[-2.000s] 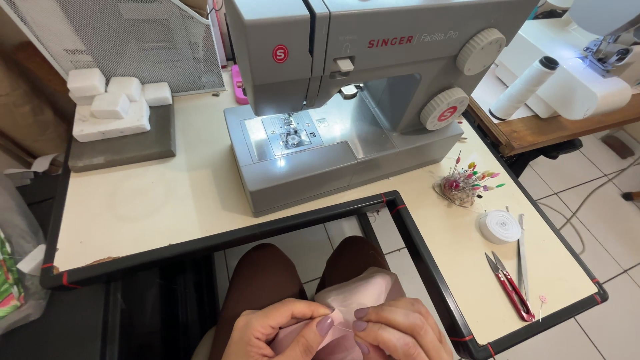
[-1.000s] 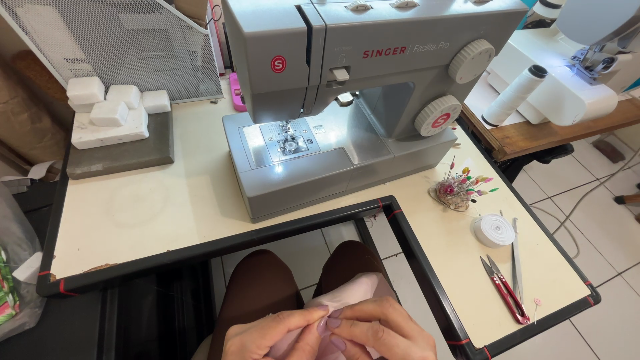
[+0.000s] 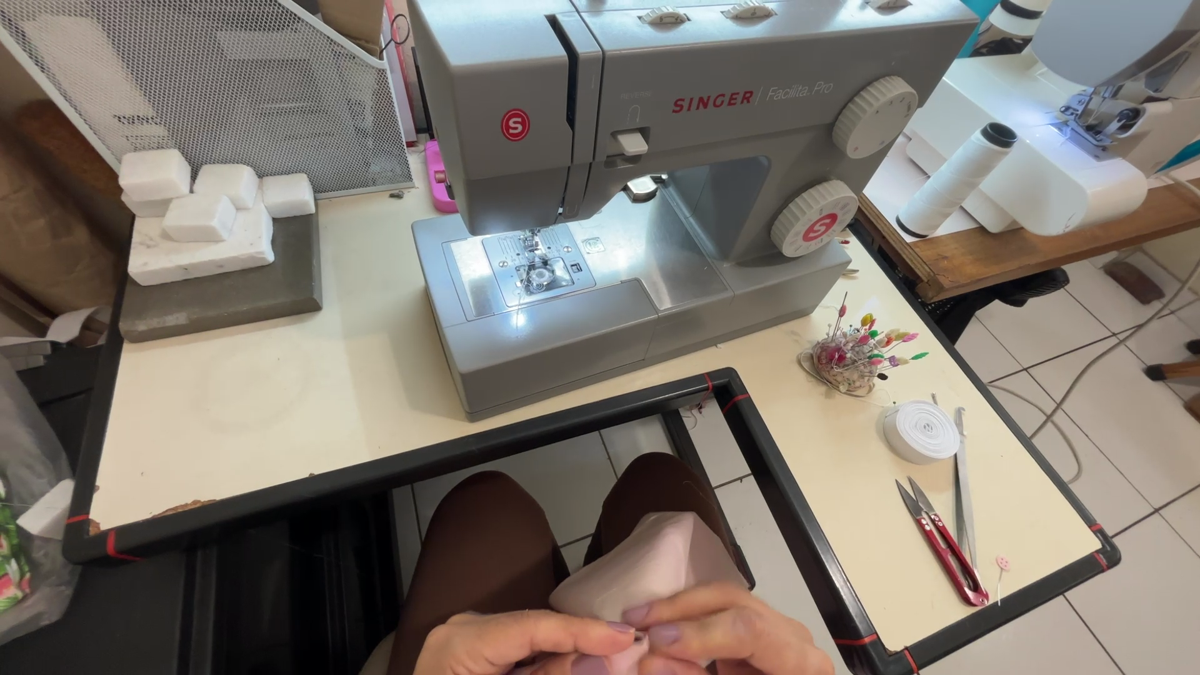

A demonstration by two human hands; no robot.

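Over my lap, a piece of pale pink fabric lies partly across my right knee. My left hand pinches its near edge between thumb and fingers. My right hand grips the same edge, with the fingertips of both hands almost touching. A small dark spot shows between them, too small to identify. Beyond my hands stands a grey Singer sewing machine, its lamp lit over the needle plate. The lower part of the fabric is hidden by my hands and the frame's bottom edge.
On the table's right arm are a pincushion with pins, a roll of white tape, metal tweezers and red-handled thread snips. White blocks sit on a grey slab at left. A white thread cone stands near another machine.
My fingertips have drawn closer together on the fabric than two seconds ago, and my hands sit slightly lower in view. The machine and the tools have stayed in place.
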